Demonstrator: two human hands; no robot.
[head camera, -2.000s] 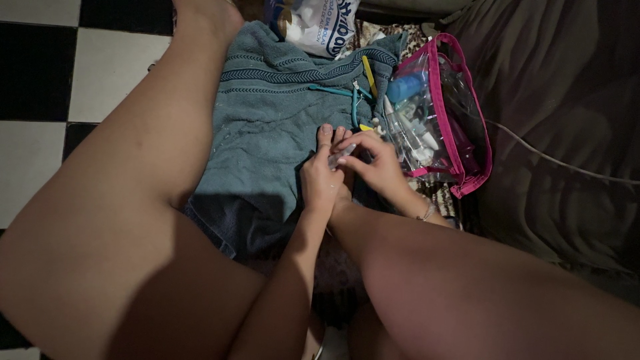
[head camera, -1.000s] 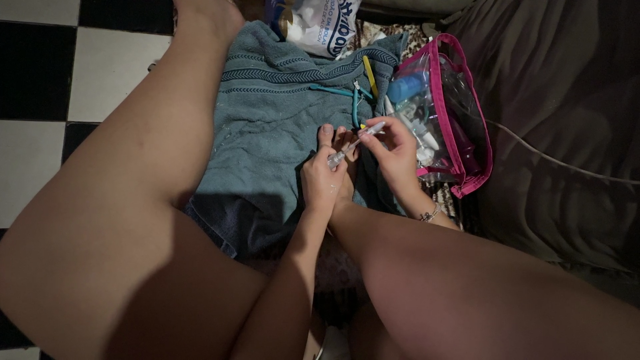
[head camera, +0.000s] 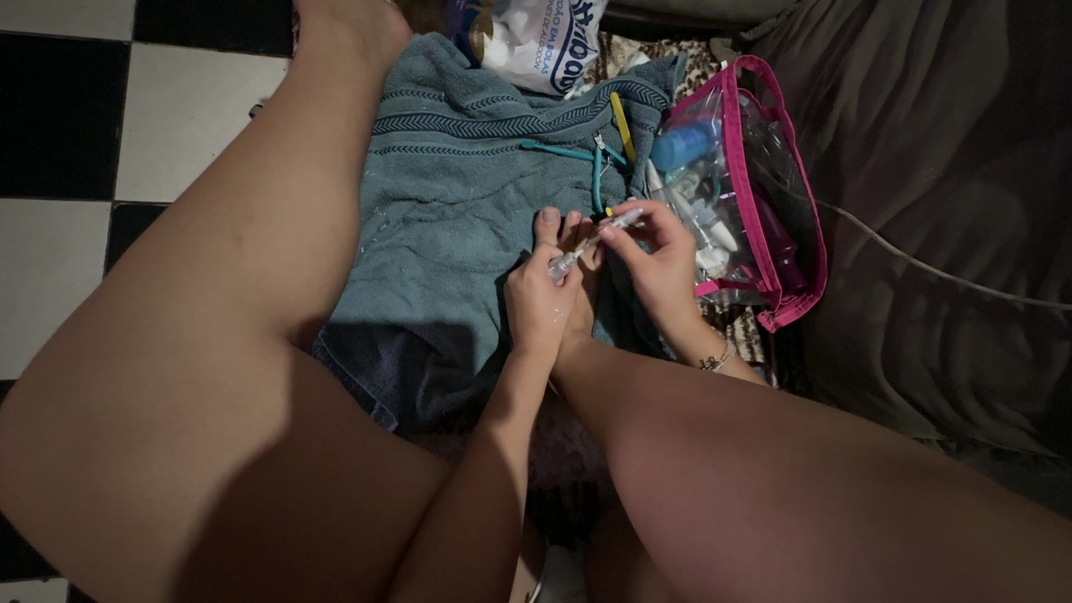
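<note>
My left hand (head camera: 543, 297) rests over the top of my foot (head camera: 586, 293) and grips a small clear bottle (head camera: 563, 266) between thumb and fingers. Just right of it, my right hand (head camera: 657, 251) pinches a clear-handled applicator (head camera: 624, 219), whose thin end points down-left at the bottle's mouth. The foot stands on a teal towel (head camera: 435, 226), its toes showing beyond the hands. Beyond the toes lie teal-handled cuticle nippers (head camera: 598, 172), a teal stick-like tool (head camera: 557, 151) and a yellow nail file (head camera: 621, 126).
A clear plastic bag with pink trim (head camera: 745, 184) holds bottles and tubes to the right. A bag of cotton balls (head camera: 540, 42) lies at the top of the towel. Dark cushion fabric (head camera: 946, 193) with a white cable (head camera: 904, 255) is at the right; checkered floor tiles (head camera: 193, 126) are at the left.
Two seconds ago my hands were close together over the toes. The right hand has since moved away to the right, and the bottle and applicator now show apart.
</note>
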